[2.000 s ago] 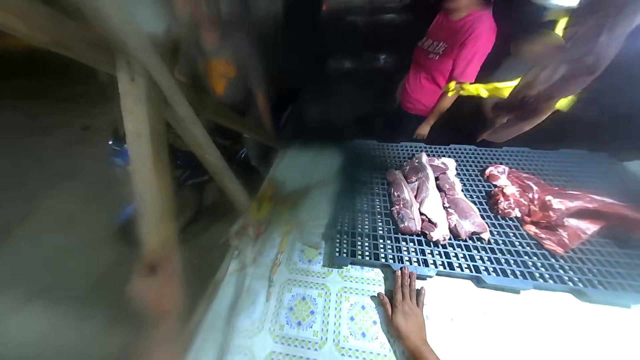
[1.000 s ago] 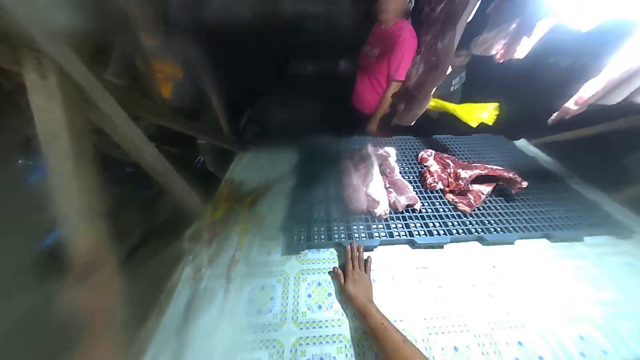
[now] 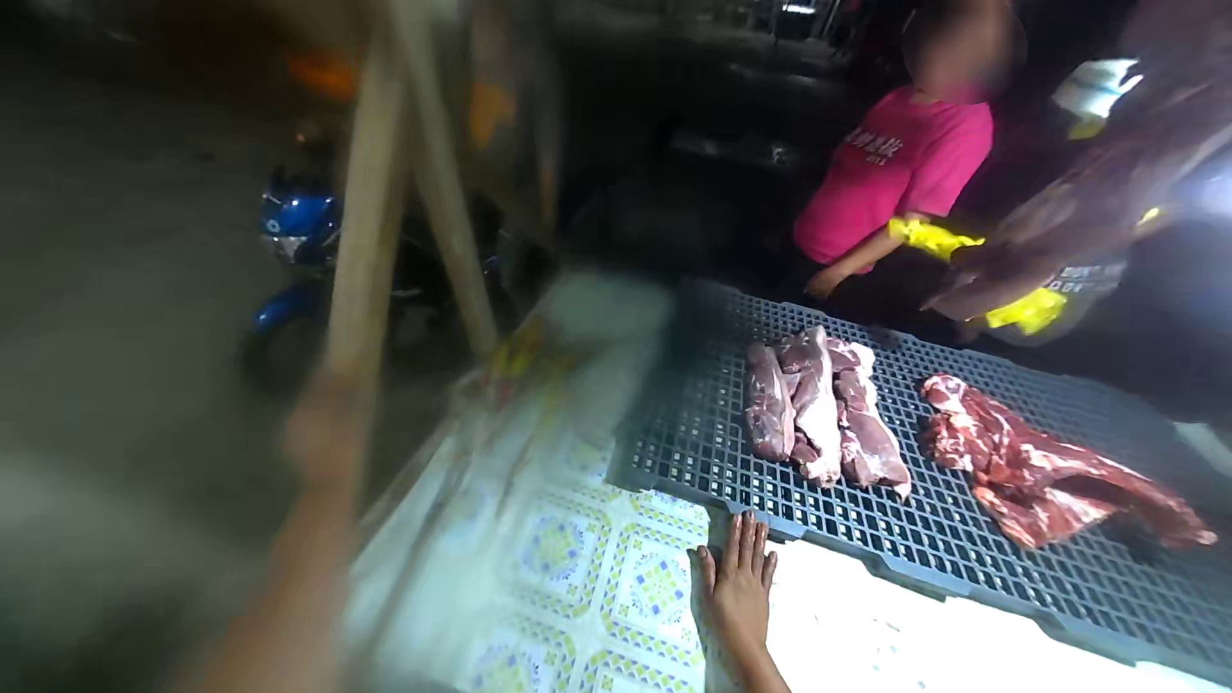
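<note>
My right hand (image 3: pixel 741 587) lies palm down on the patterned table cover (image 3: pixel 659 587), holding nothing, its fingertips at the near edge of a grey plastic grid pallet (image 3: pixel 924 568). Several strips of raw meat (image 3: pixel 816 404) lie side by side on the pallet, beyond that hand. A larger red cut of raw meat (image 3: pixel 1049 472) rests further right. Strongly blurred at the left, my left hand (image 3: pixel 322 414) is against an upright wooden post (image 3: pixel 371 221); its fingers cannot be made out.
Across the pallet stands a person in a pink shirt (image 3: pixel 900 173). Large pieces of meat (image 3: pixel 1088 212) hang at the upper right, near yellow gloves or plastic (image 3: pixel 1030 310). A slanting wooden brace (image 3: pixel 448 183) meets the post. Behind it is a blue motorcycle (image 3: pixel 298 217).
The view has swung away and back. My right hand stays on the cover by the pallet edge, and the meat on the pallet keeps its place.
</note>
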